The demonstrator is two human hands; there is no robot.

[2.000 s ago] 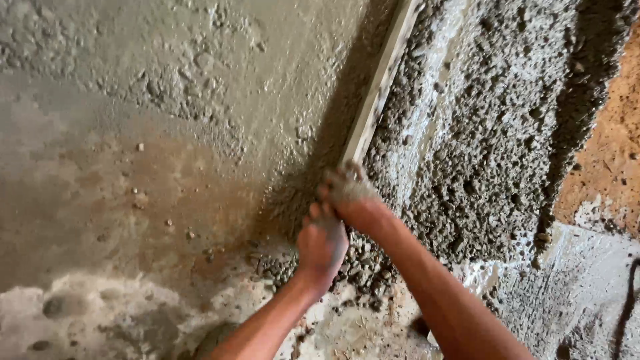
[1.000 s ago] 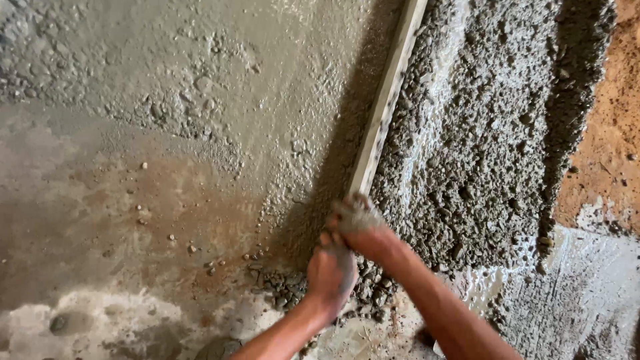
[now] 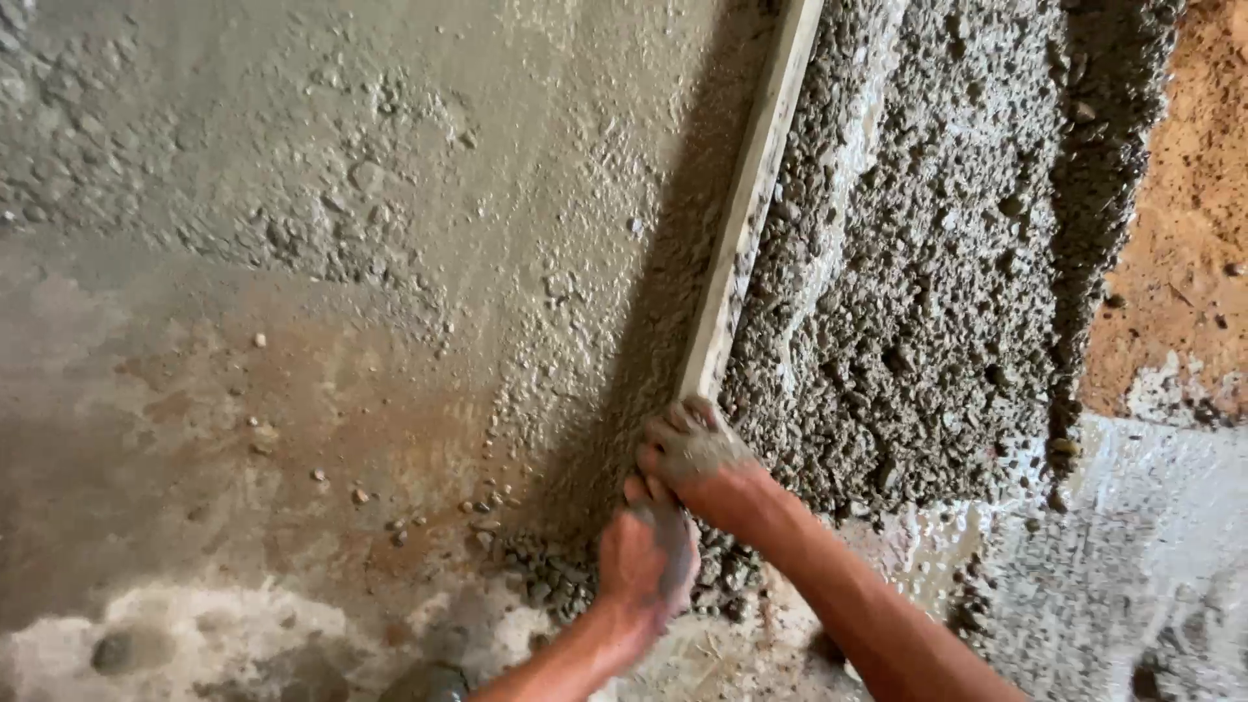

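Observation:
A long, straight screed board (image 3: 746, 219), coated with cement, runs from the top edge down to my hands. My right hand (image 3: 694, 448), smeared with wet concrete, is closed on its near end. Just below and to the left, my left hand (image 3: 648, 551) is closed too, its fingers touching my right hand; the end of the board is hidden between them. Coarse wet concrete (image 3: 926, 253) lies to the right of the board. Smoother wet concrete (image 3: 546, 185) spreads to its left, with the board's shadow along it.
Loose gravelly concrete (image 3: 556, 575) lies around my left wrist. A stained hard floor (image 3: 224, 468) with scattered pebbles extends at lower left. Orange soil (image 3: 1185, 253) borders the concrete at far right, above a grey, slurry-covered slab (image 3: 1131, 546).
Both hands keep their grip at the near end of the board. Two seconds ago they were slightly higher and further left in view; the view has shifted somewhat.

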